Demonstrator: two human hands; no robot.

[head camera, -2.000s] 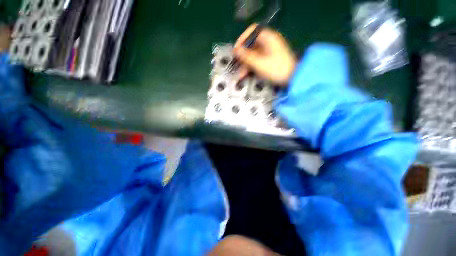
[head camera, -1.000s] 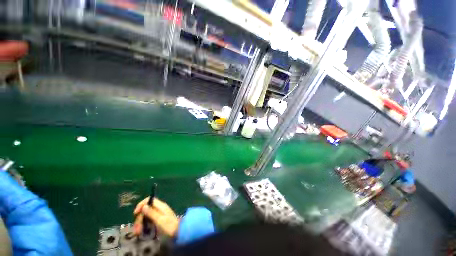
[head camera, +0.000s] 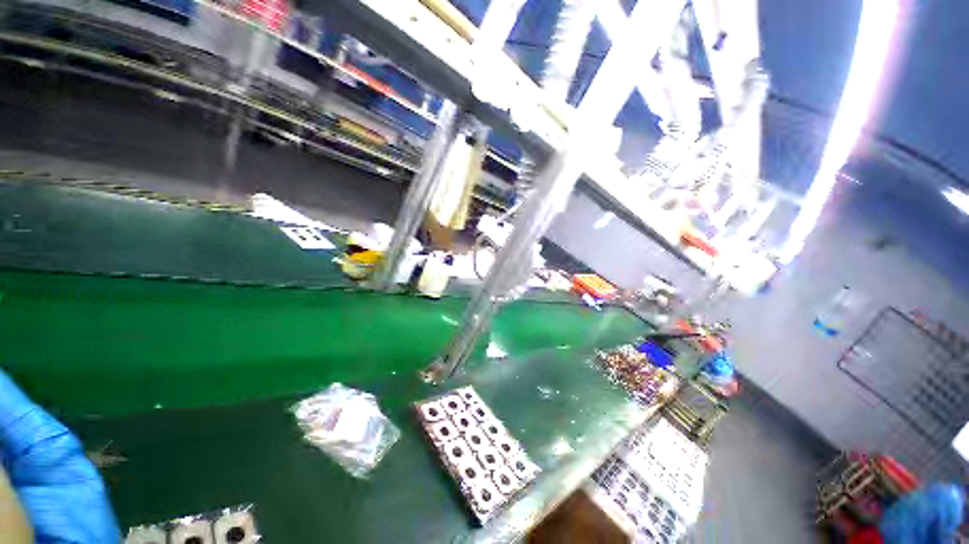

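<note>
The working panel [head camera: 192, 530] lies at the bottom left, cut off by the lower edge, with the tops of a few pale square units with dark round centres showing. A loose pile of thin tan pins [head camera: 104, 457] lies beyond it, small and blurred. A blue sleeve [head camera: 53, 473] fills the lower left edge; no hand can be made out at it. My left hand and my right hand are not in view. No tweezers are in view.
A crinkled clear bag [head camera: 346, 427] lies right of the pile. A second panel [head camera: 476, 451] of units lies at the right bench edge, with a carton of pale grid sheets [head camera: 650, 478] beyond. A metal post [head camera: 499, 278] rises from the bench. A blue-clothed person [head camera: 927, 519] shows at lower right.
The view has swung up and to the right. The right hand with its black tool and most of the working panel have left the picture. The bag and second panel sit further left.
</note>
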